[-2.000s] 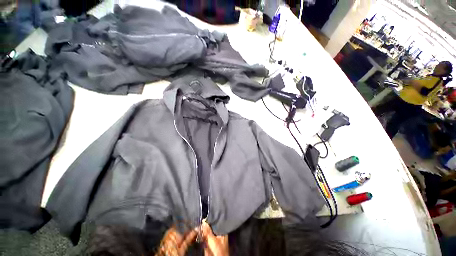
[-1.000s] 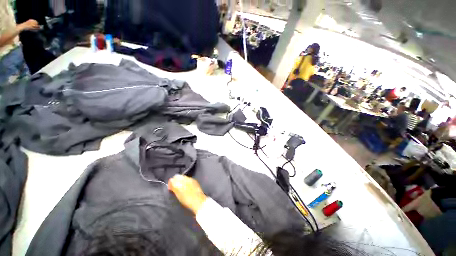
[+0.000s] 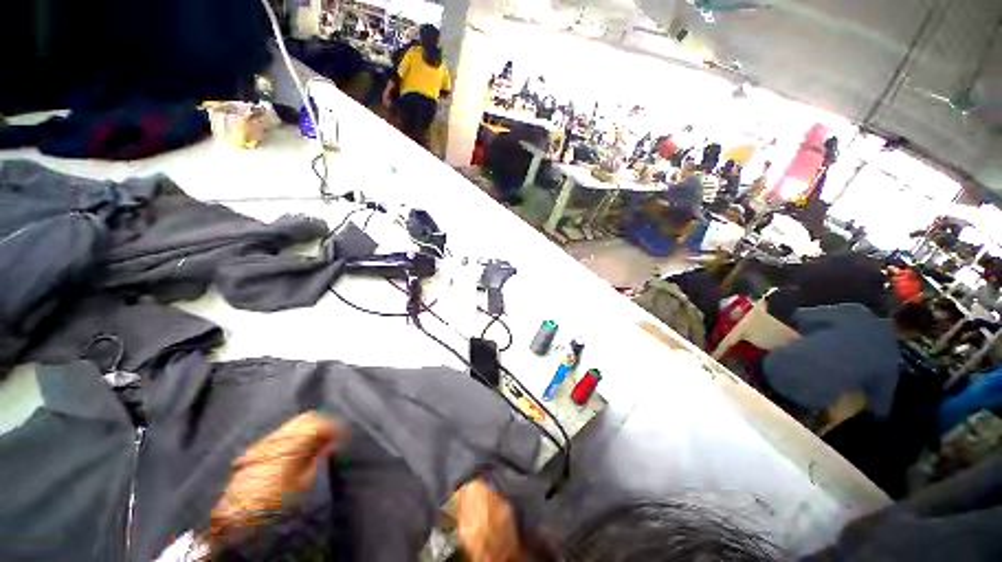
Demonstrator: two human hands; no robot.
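A dark grey zip hoodie point(image 3: 253, 401) lies spread at the lower left, its lower part cut off by the frame. Its pale front zipper point(image 3: 134, 483) runs closed below the neck. A hanger hook point(image 3: 104, 349) shows at the hood. My left hand point(image 3: 275, 472) is blurred over the front of the hoodie; its fingers and any hold are unclear. My right hand point(image 3: 483, 521) is at the bottom edge beside the sleeve point(image 3: 440, 412); its fingertips are partly hidden, so its grip is unclear.
More grey garments point(image 3: 154, 236) lie beyond. Black cables, an adapter point(image 3: 483, 360), a black tool point(image 3: 497, 283), a green-grey spool point(image 3: 544, 337), a blue tube point(image 3: 558, 379) and a red spool point(image 3: 586, 386) are at right. A person in yellow point(image 3: 423, 77) stands far off.
The view has turned right. The zipper front, open two seconds ago, is closed near the neck. One hand was at the neck a second ago; now both show lower down, near the garment's right side.
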